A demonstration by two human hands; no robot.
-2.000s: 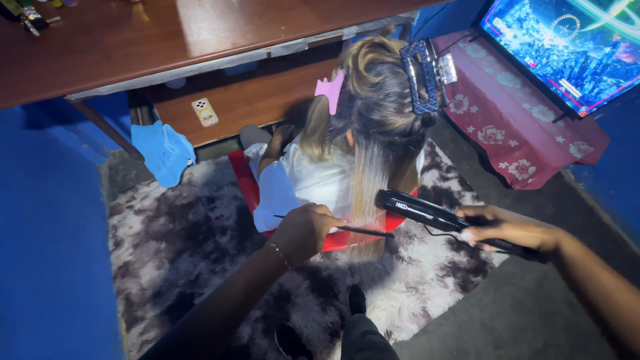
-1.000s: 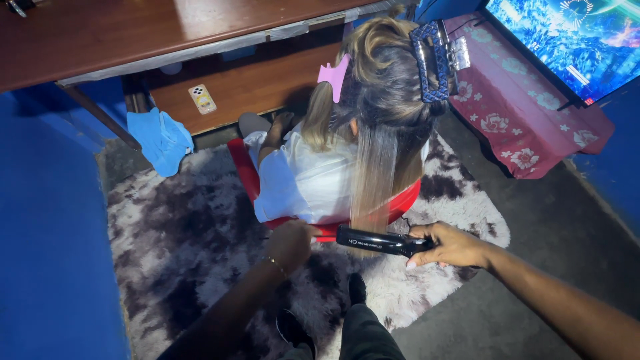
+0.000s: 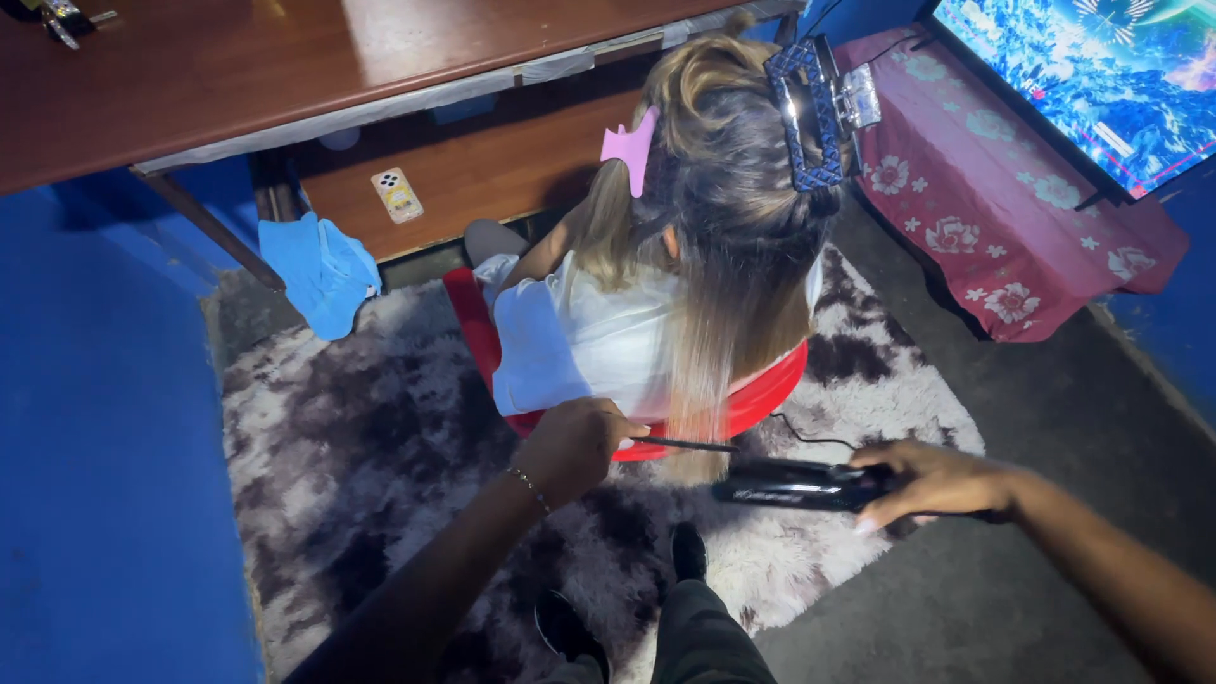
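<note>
A person with long streaked hair (image 3: 708,342) sits on a red plastic chair (image 3: 774,394), back to me. My left hand (image 3: 575,451) holds a thin black comb (image 3: 684,444), which lies across the lower part of the hanging lock. In my right hand (image 3: 936,483) is a black hair straightener (image 3: 803,484), just right of the lock's ends; whether its plates touch any hair cannot be told. A pink butterfly hair clip (image 3: 630,150) gathers a section at the left of the head. Higher up, a dark blue patterned claw clip (image 3: 807,114) grips the pinned-up hair.
A brown wooden table (image 3: 256,66) stands ahead, with a phone (image 3: 397,195) on its lower shelf and a light blue cloth (image 3: 321,271) beside it. At right, a screen (image 3: 1102,76) stands over a pink floral tablecloth (image 3: 1007,218). A shaggy rug (image 3: 380,475) lies underfoot; the straightener's cord trails behind.
The straightener was across the lock's lower part one second ago and is now off to its right. The comb, hidden or blurred then, shows again in my left hand.
</note>
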